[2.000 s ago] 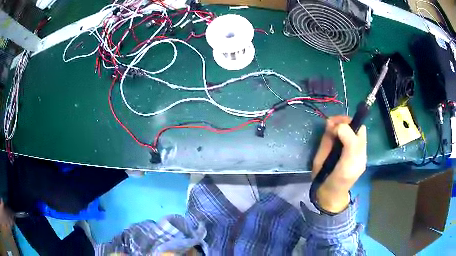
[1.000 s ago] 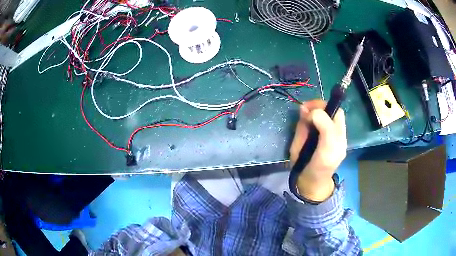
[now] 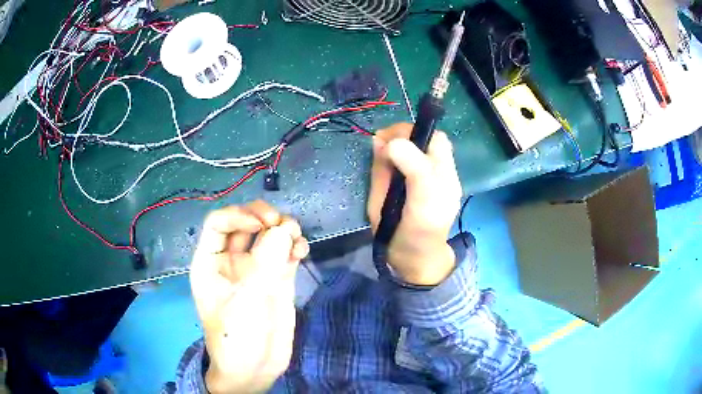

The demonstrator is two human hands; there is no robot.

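My right hand (image 3: 419, 192) grips the black soldering iron (image 3: 419, 135), its bare metal tip pointing up and away. The same hand's fingertips touch the end of a thin dark and red wire of the harness (image 3: 289, 138). The harness lies on the mat, with a small black connector (image 3: 271, 181) on its red and black wires and another black piece (image 3: 138, 260) at the left. My left hand (image 3: 250, 285) is above the bench's front edge with fingertips pinched together. A thin line shows below them, but I cannot tell what it is or whether they hold it.
A white solder spool (image 3: 195, 46) stands beside tangled wires (image 3: 85, 61) at the back left. The fan grille (image 3: 350, 9) is at the back. The iron stand with yellow sponge (image 3: 525, 115) is right. An open cardboard box (image 3: 585, 238) sits below the bench edge.
My left hand has come into view with its fingertips pinched. My right hand still holds the iron and wire end. The view has shifted right, so bench things appear further left.
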